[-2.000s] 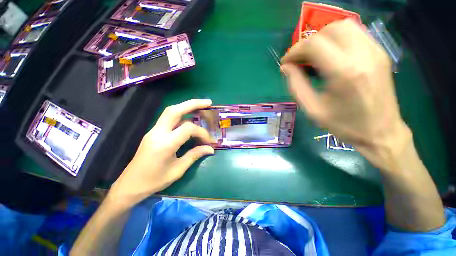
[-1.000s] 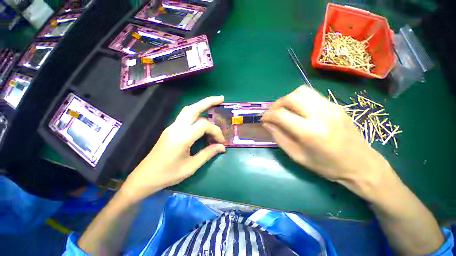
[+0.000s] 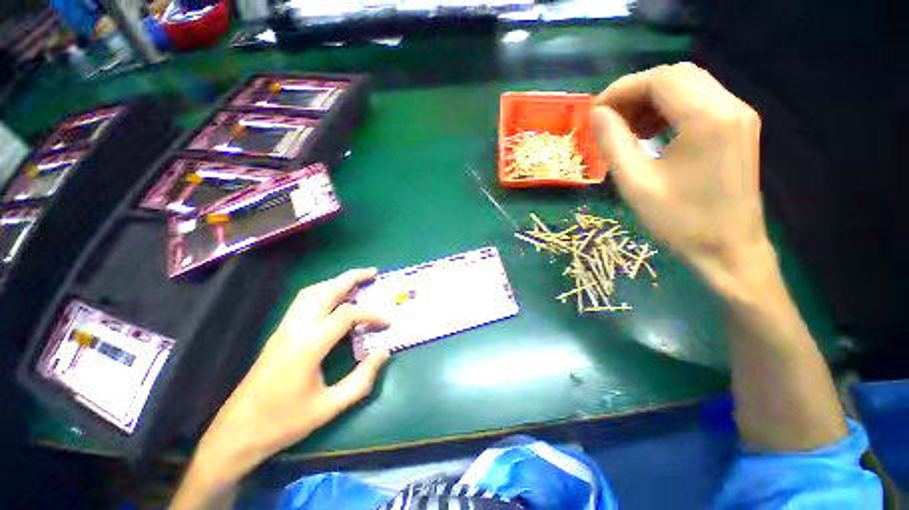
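A phone frame (image 3: 444, 302) lies tilted over the green mat and glares white, with a small orange patch at its left part. My left hand (image 3: 319, 349) grips its left end between thumb and fingers. My right hand (image 3: 688, 169) is raised at the right edge of the orange-red bin (image 3: 548, 179), thumb and index finger nearly together; whether a swab is between them cannot be seen. The bin holds many pale swabs (image 3: 543, 154). A loose heap of used swabs (image 3: 598, 257) lies on the mat in front of the bin.
A black foam tray (image 3: 164, 249) at left holds several phone frames; one frame (image 3: 254, 219) lies askew over another. A second tray (image 3: 75, 169) stands farther left. A thin metallic tool (image 3: 491, 195) lies left of the heap. A red container (image 3: 194, 25) stands at the back.
The view has shifted. My right hand has left the phone frame and risen to the bin's right side. The held frame is now tilted and glares white.
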